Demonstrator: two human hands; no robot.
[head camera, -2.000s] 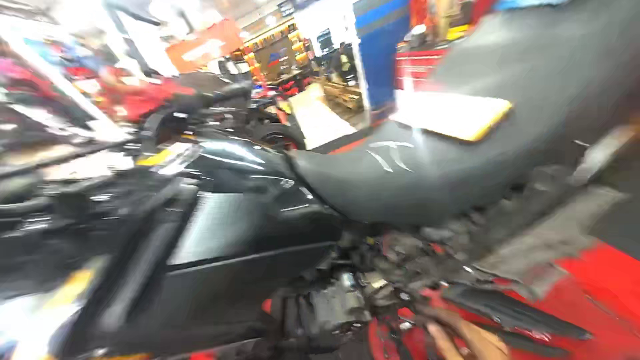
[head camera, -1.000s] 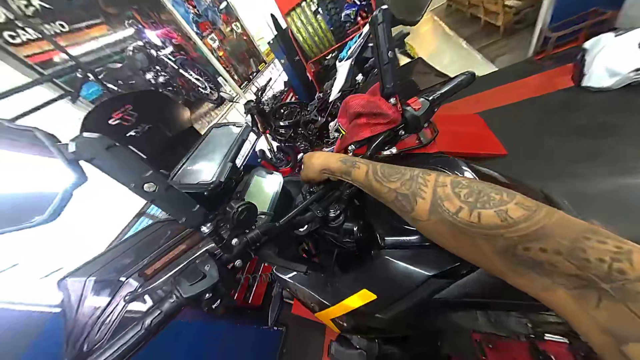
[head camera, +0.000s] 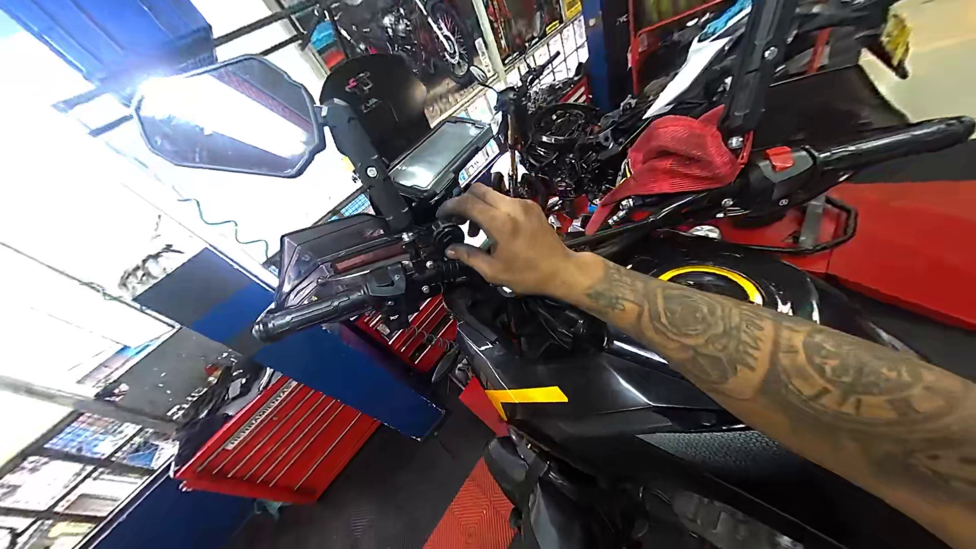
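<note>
From the right edge my tattooed right forearm reaches over a black motorcycle's tank (head camera: 709, 271). Thumb and fingers of my right hand (head camera: 518, 240) are curled around a round black part (head camera: 446, 236) on the handlebar, inboard of the left grip (head camera: 313, 311); the fingers partly hide it. Just beyond the hand is the display (head camera: 442, 156). A mirror (head camera: 229, 114) stands on its black stem above the left grip. Red mesh cloth (head camera: 679, 156) hangs over the bar beside the right switch housing and grip (head camera: 900, 149). My left hand is out of view.
Below the left grip stand a blue post (head camera: 366, 381) and a red tool chest (head camera: 259, 435) with drawers. A red panel (head camera: 907, 252) lies beyond the tank. More motorcycles (head camera: 427, 38) and stripped parts (head camera: 564, 145) are behind the windscreen (head camera: 374, 91).
Two seconds ago the view was on the seat and engine side, with a hand low by the engine. Since one second ago, the view has come closer to the handlebar; my right hand remains at its middle-left part.
</note>
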